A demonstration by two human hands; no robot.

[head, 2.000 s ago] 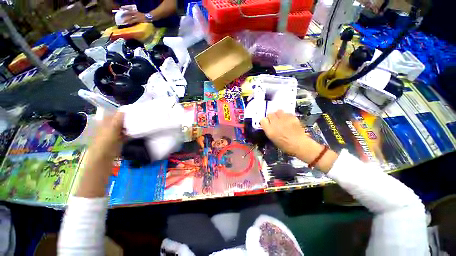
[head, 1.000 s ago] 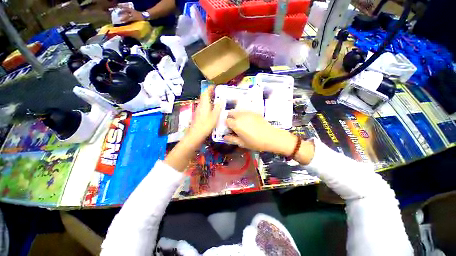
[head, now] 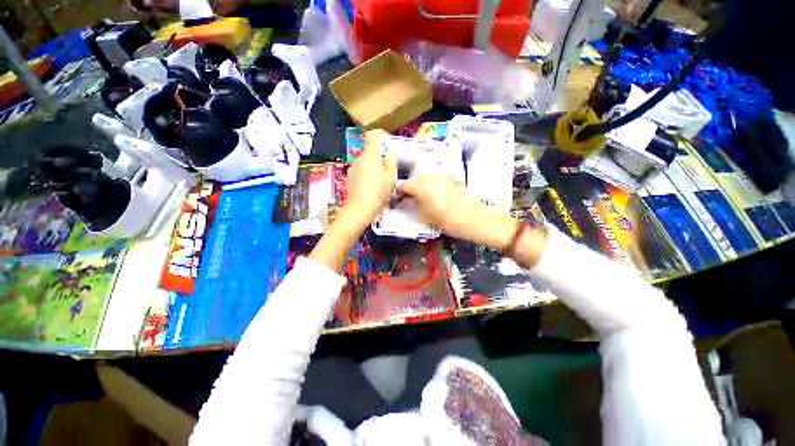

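Observation:
An open white housing [head: 420, 155] lies on the poster-covered bench in front of me. A second white housing [head: 488, 157] stands close to its right. My left hand [head: 373, 181] grips the left edge of the first housing. My right hand [head: 445, 206] is over the same housing, its fingertips at the inside near the left hand. The fingers are bunched, and whether they pinch a small part cannot be made out. The hands cover the middle of the housing.
White camera units with black heads [head: 200, 122] cluster at the left. A cardboard tray [head: 382, 91], red basket [head: 436, 26] and clear bag [head: 475, 78] stand behind. Right are a yellow-wrapped black cord [head: 580, 131], a white unit [head: 629, 155] and blue bagged parts [head: 723, 91].
Since two seconds ago, my left hand has come from the camera units at left to the first housing. My right hand has moved left onto it. Over the last second both stay there.

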